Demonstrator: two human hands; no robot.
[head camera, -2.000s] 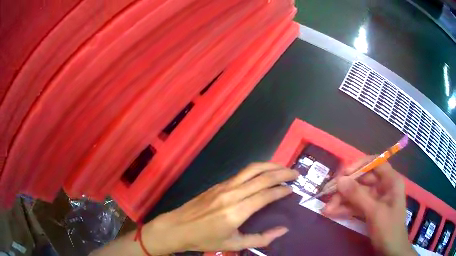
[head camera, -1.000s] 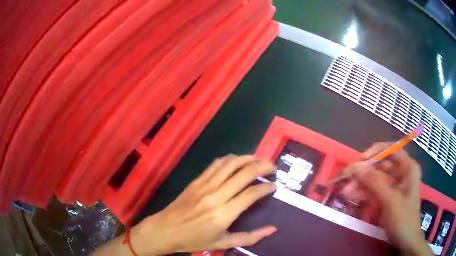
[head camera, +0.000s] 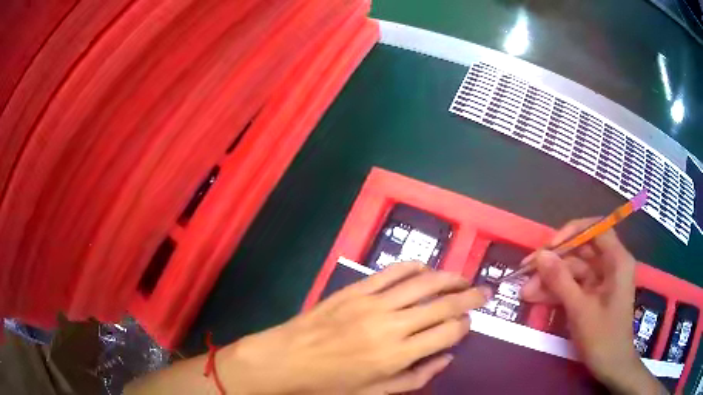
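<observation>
My right hand (head camera: 590, 297) holds a slim orange pick (head camera: 597, 230) like a pen, purple end up. Its metal tip is down at the second phone (head camera: 505, 293) in the red foam tray (head camera: 416, 189). My left hand (head camera: 370, 332) lies flat, palm down, on the black adhesive sheet (head camera: 501, 359), fingertips at that phone's left edge. The sheet's white edge crosses the phones' lower parts. The first phone (head camera: 412, 241) shows a white label and silver parts. Whether an adhesive piece is at the tip cannot be told.
Stacked red foam trays (head camera: 154, 154) lean at the left, some pockets holding dark phones. A white lattice sheet (head camera: 578, 131) lies at the far side. More phones (head camera: 647, 320) sit at the tray's right. Clear plastic bags (head camera: 127, 347) show at lower left.
The view has shifted right, so the tray and stack appear further left. My left hand has moved right from the first phone to the second. The pick tip has moved from the first phone to the second.
</observation>
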